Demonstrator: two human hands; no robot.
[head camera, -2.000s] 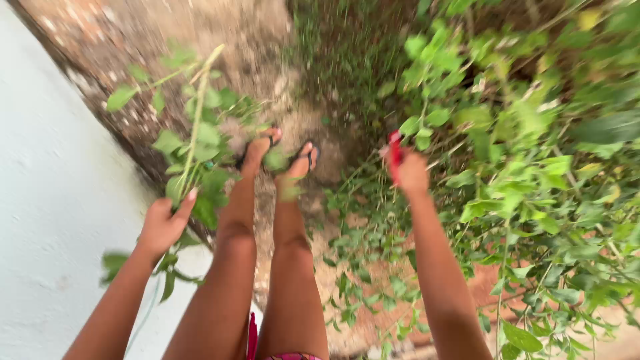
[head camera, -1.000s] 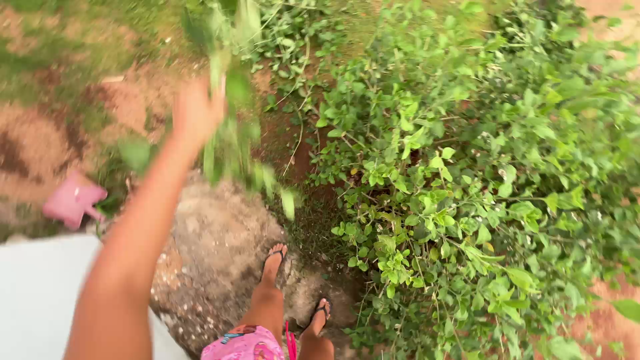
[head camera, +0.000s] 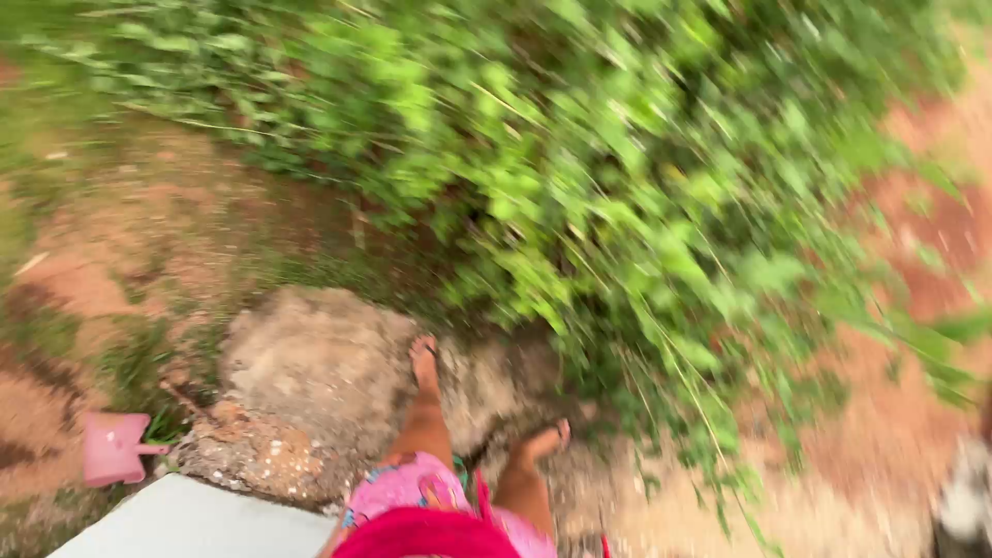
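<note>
Neither of my hands shows in the head view now. A leafy green shrub (head camera: 589, 178) fills the upper middle and right, blurred by motion, with long thin stems (head camera: 697, 387) hanging down at its lower right. At the bottom edge, right of my pink shorts (head camera: 411, 484), a small red piece (head camera: 605, 545) is visible; what it belongs to cannot be told. My feet, in thong sandals, stand apart on the rough paving just below the shrub.
A pink plastic dustpan (head camera: 115, 448) lies on the ground at the lower left, beside the corner of a pale wall (head camera: 194, 519). Rough, broken concrete (head camera: 310, 364) lies under and left of my feet. Reddish soil (head camera: 914, 387) shows at the right.
My left hand, raised with a leafy branch one second ago, is out of view. My right hand, seen with a red tool two seconds ago, is also out of view. The view has turned.
</note>
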